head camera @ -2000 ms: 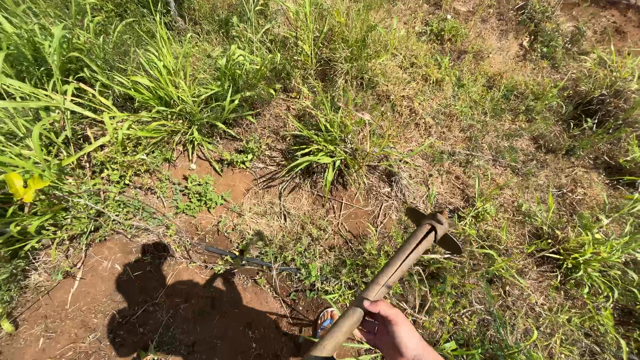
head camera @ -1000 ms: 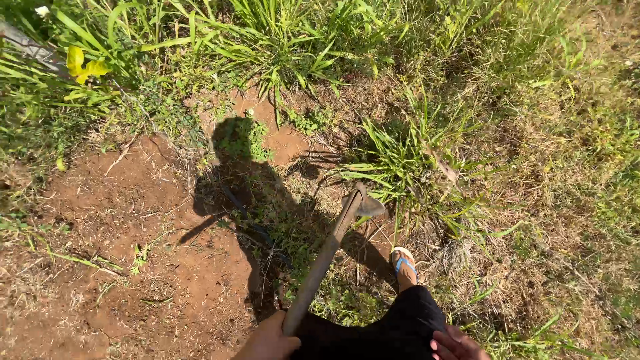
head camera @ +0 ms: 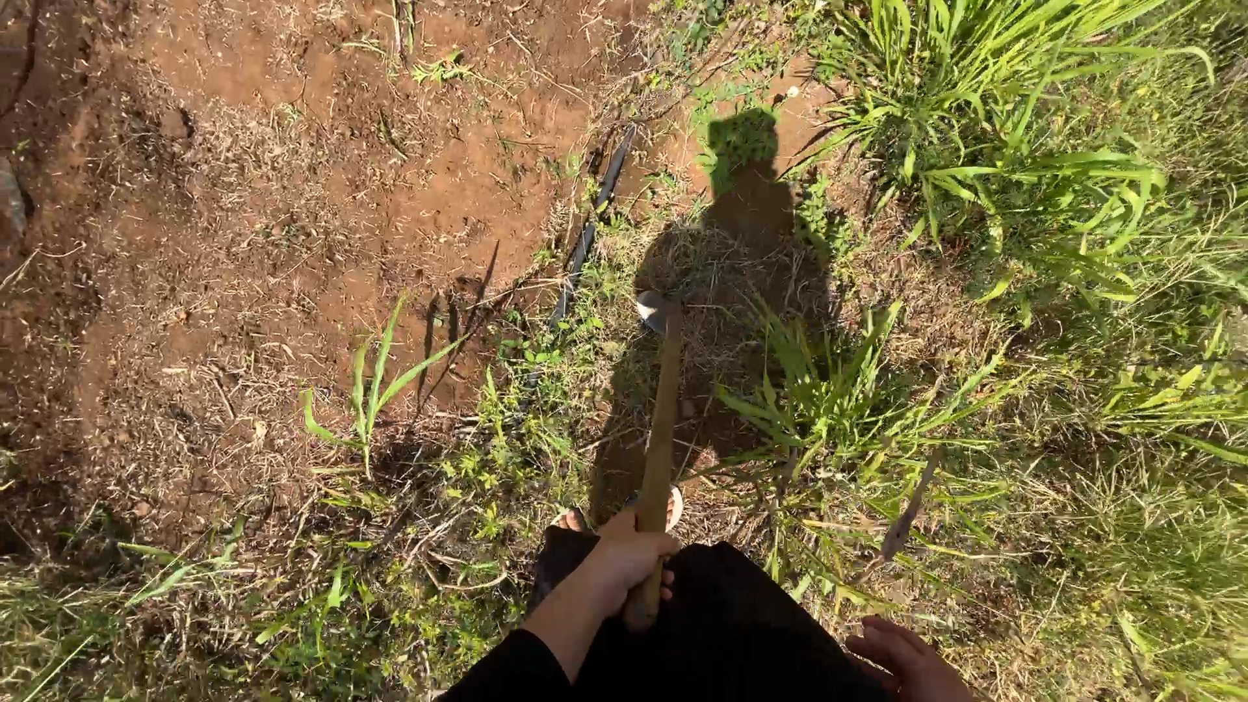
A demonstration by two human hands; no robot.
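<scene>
My left hand [head camera: 632, 554] is closed around the lower part of the wooden handle of a hoe-like tool [head camera: 663, 419], a little above its butt end. The handle points away from me, and its metal head [head camera: 653, 310] is over dry grass and weeds in my shadow. Part of the head shines in the sun. My right hand [head camera: 902, 655] is low at the right, beside my dark clothing, with nothing seen in it. Its fingers are loosely bent and partly cut off by the frame.
A black hose or pipe [head camera: 590, 239] runs along the edge of the weeds. Reddish bare soil [head camera: 439, 205] with dry litter spreads at the left. Tall grass clumps [head camera: 1014, 127] grow at the upper right, and a smaller clump [head camera: 829, 400] stands right of the handle. My feet are partly hidden.
Two seconds ago a hand at the lower right held the handle; now my left hand holds it and my right hand is off it. The view has turned strongly.
</scene>
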